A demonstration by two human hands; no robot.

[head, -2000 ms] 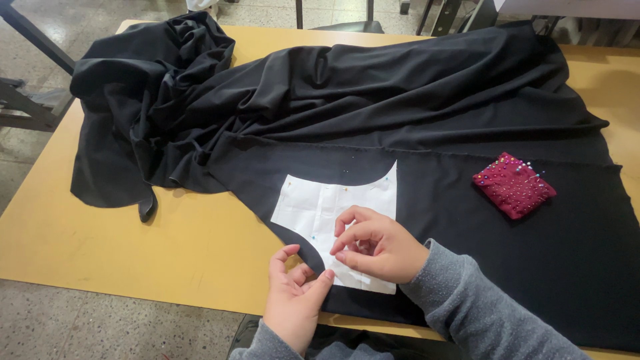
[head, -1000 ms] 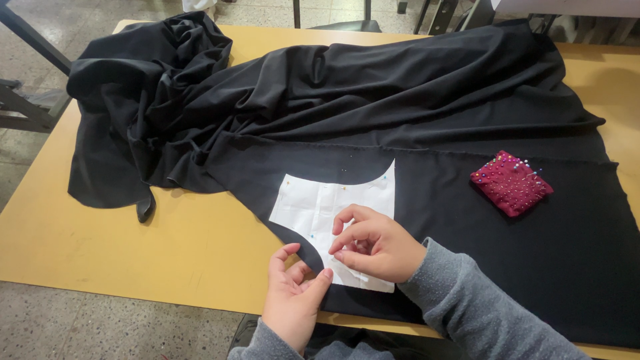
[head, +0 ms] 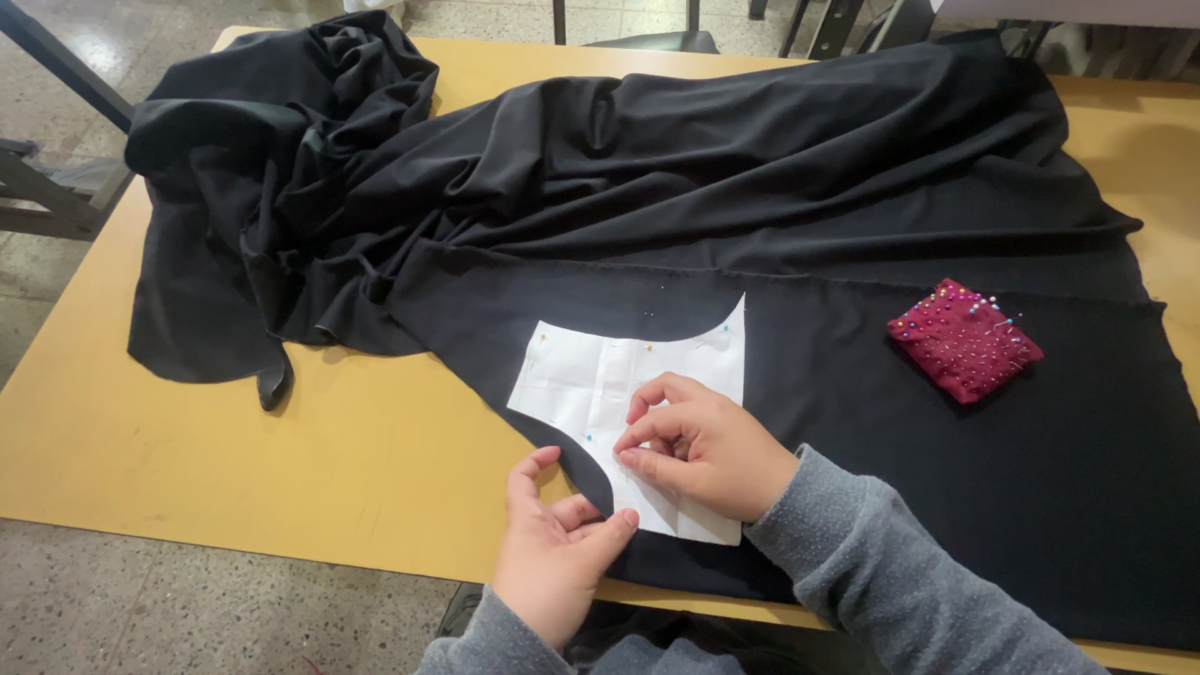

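Note:
A white paper pattern piece (head: 572,370) with curved edges lies on black fabric (head: 900,487), held by several straight pins with coloured heads. My right hand (head: 698,445) rests over the paper's lower middle, thumb and index fingertip pinched together on what seems to be a pin, too small to see clearly. At the lower curved edge, my left hand (head: 567,544) grips the black fabric and the paper's edge, its thumb on top and some fingers beneath. To the right, a dark red pincushion (head: 966,342) full of pins sits on the fabric.
More of the black fabric lies bunched (head: 281,187) at the table's far left and in loose folds along the back. The yellow table (head: 234,459) has its front edge close to my body. Behind it stand a chair (head: 656,42) and metal furniture legs.

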